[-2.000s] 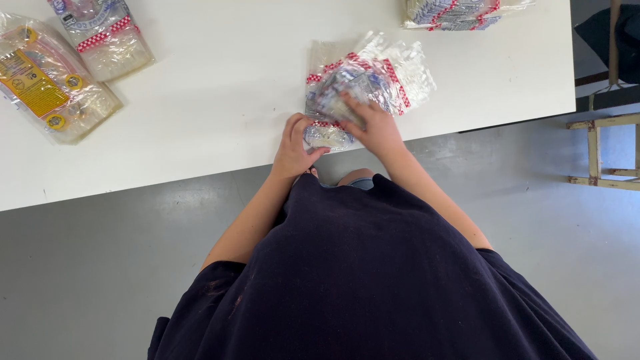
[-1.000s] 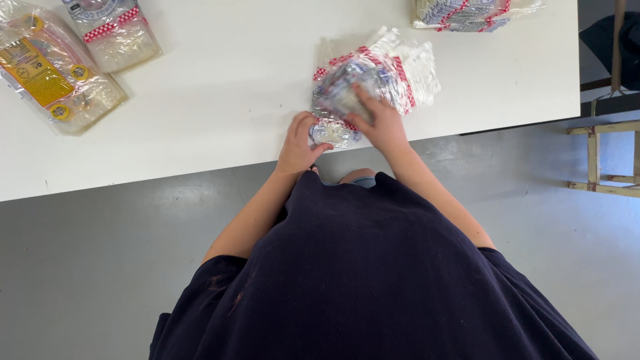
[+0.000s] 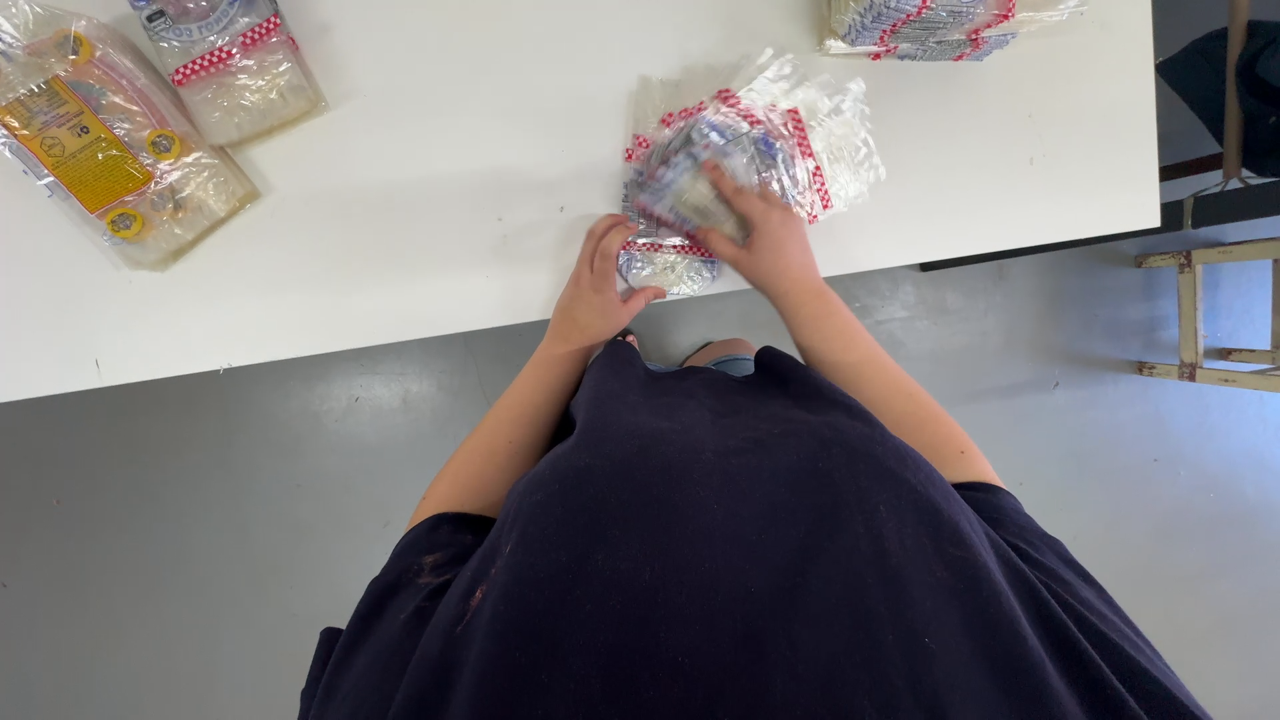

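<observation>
Clear plastic bags with red-and-white checked bands and blue print lie fanned in a pile [image 3: 840, 140] near the table's front edge. My right hand [image 3: 765, 235] is on the near part of the pile, fingers over a blurred printed bag [image 3: 690, 195]; whether it grips that bag I cannot tell. At the pile's lower left, my left hand [image 3: 600, 285] rests with fingers curved and thumb apart, touching the side of the lowest bags [image 3: 668, 270]. Its fingertips are partly hidden against the plastic.
On the white table [image 3: 400, 200], a stack of yellow-labelled plastic bags [image 3: 90, 150] and a checked-band stack [image 3: 240, 75] lie at left. Another checked-band stack [image 3: 930, 25] is at the back right. A worn wooden stool [image 3: 1190, 315] stands on the floor at right.
My right hand has shifted slightly over the pile, and the printed bag under its fingers has changed position. My left hand stays at the pile's lower left.
</observation>
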